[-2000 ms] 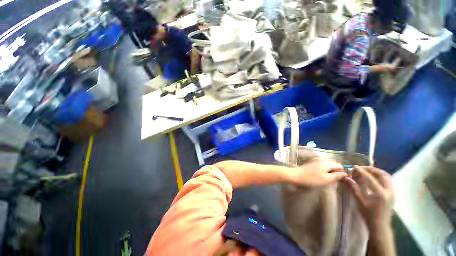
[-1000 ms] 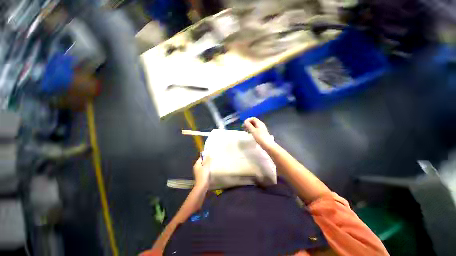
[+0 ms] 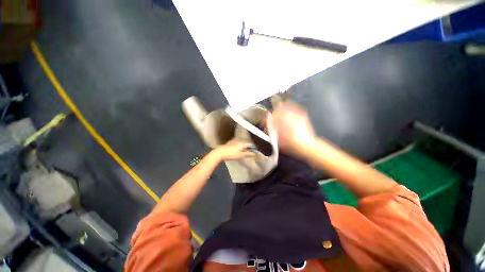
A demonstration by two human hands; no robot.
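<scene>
A beige handbag (image 3: 245,171) is held against the dark apron at the table corner, its open mouth facing up and its pale handles sticking out. My left hand (image 3: 234,151) grips the bag's top edge, fingers at the mouth. My right hand (image 3: 291,126) is motion-blurred at the right side of the mouth, close to the table corner. A small dark shape is near its fingertips; whether it holds anything is unclear. A hammer (image 3: 298,40) with a dark head and black grip lies on the white table (image 3: 223,64).
A green crate (image 3: 420,172) is at the lower right, with a grey metal tube (image 3: 446,139) by it. Racked pale bags (image 3: 50,186) are at the left. A yellow lane line (image 3: 101,142) crosses the grey floor. A blue bin (image 3: 468,24) shows under the table at the upper right.
The view has turned and moved closer to the table corner. The bag, earlier flatter, now has its mouth facing up at the corner. My right hand has moved to the mouth's right side.
</scene>
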